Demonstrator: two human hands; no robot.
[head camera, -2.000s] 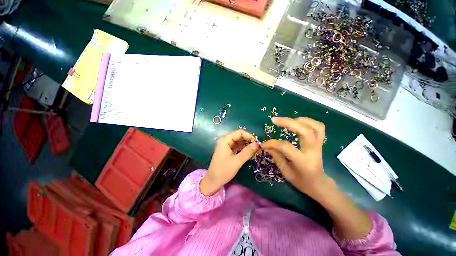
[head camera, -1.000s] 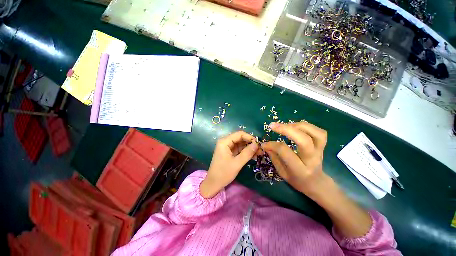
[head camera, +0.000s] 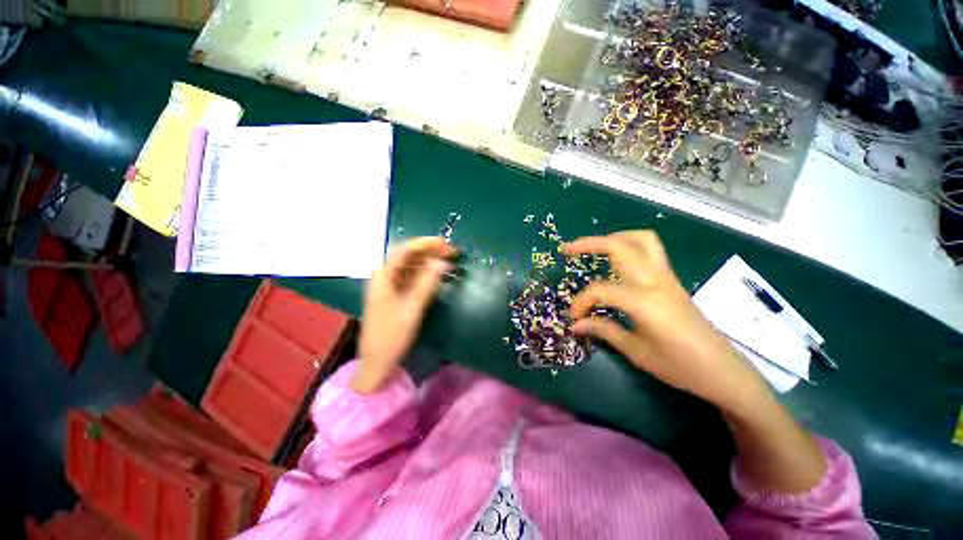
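A dark heap of small shiny ring pieces (head camera: 547, 327) lies on the green bench in front of me. Tiny gold-coloured fittings (head camera: 545, 256) are scattered at its far side. My left hand (head camera: 399, 301) is left of the heap, blurred, with thumb and fingertips close together beside a small separate cluster of ring pieces (head camera: 450, 230); whether it holds a piece cannot be told. My right hand (head camera: 646, 306) is over the right edge of the heap, thumb and fingers curved and apart; a tiny piece between them cannot be made out.
A clear compartment box (head camera: 776, 200) of mixed pieces sits beyond the heap on a white board (head camera: 422, 79). A record book (head camera: 290, 200) and yellow paper (head camera: 158, 174) lie left, white slips (head camera: 739, 316) with a pen (head camera: 787, 322) right. Red trays (head camera: 277, 364) are stacked lower left.
My left hand has moved away from my right hand, leftward to the small cluster. My right hand's thumb and fingers have spread apart, uncovering more of the heap. The view has shifted slightly.
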